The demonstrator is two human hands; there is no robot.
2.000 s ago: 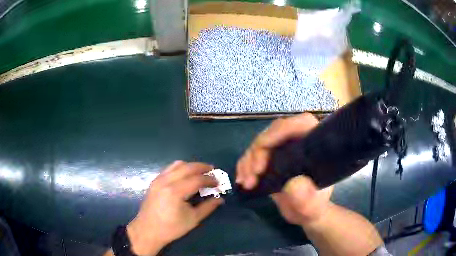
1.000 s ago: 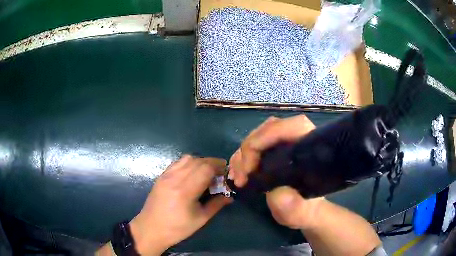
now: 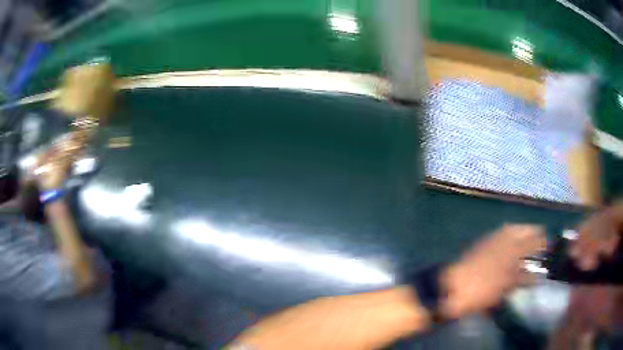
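The view is blurred. My left hand, with a dark wristband, is at the lower right with its fingers on a small white plastic housing. My right hand is partly cut off by the right edge and grips the black electric screwdriver, of which only the front part shows. The screwdriver's front is close to the housing; whether they touch is too blurred to tell. The screw carton stands beyond both hands, with silver-blue screws inside and a clear plastic bag at its right side.
A neighbouring person's arm with a blue wristband reaches in at the left, beside a small brown cardboard box. A white item lies on the dark green worktop. A white rail and a grey post border the green conveyor.
The view has swung left, so my hands and the carton now appear further right. The neighbour's arm and box have come into view. The screwdriver's rear has left the picture.
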